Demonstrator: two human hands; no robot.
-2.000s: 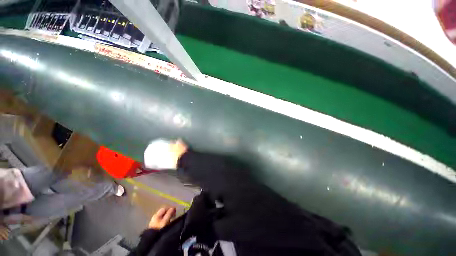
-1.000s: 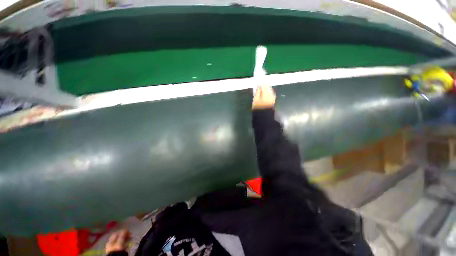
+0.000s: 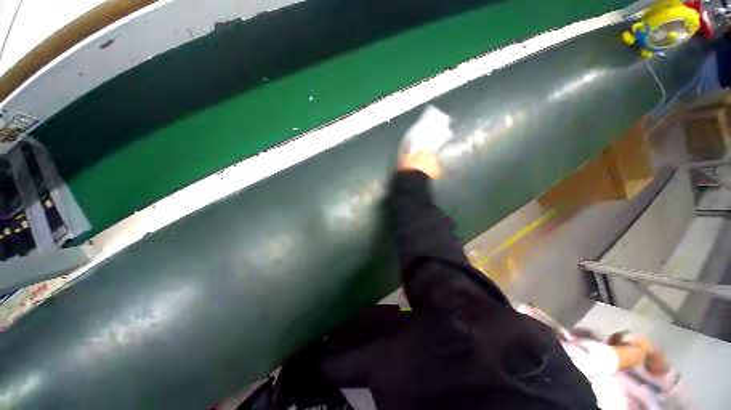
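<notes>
My right hand [image 3: 420,163], small and slightly blurred, is shut on a white wiping cloth [image 3: 429,130]. The cloth lies against the dark green bench surface [image 3: 280,264], just on the near side of the white edge strip. The black-sleeved right arm reaches forward over the bench. My left hand is not in view.
The green conveyor belt [image 3: 312,100] runs behind the white strip. A tray with black units [image 3: 20,220] and a grey post stand at far left. A yellow round object [image 3: 667,28] is at far right. Cardboard boxes [image 3: 589,178] and a person's hand [image 3: 633,354] are at right.
The view has turned to the right. My right hand has moved the cloth from the bench's near edge, across the white strip, back onto the bench surface. My left hand has left the view.
</notes>
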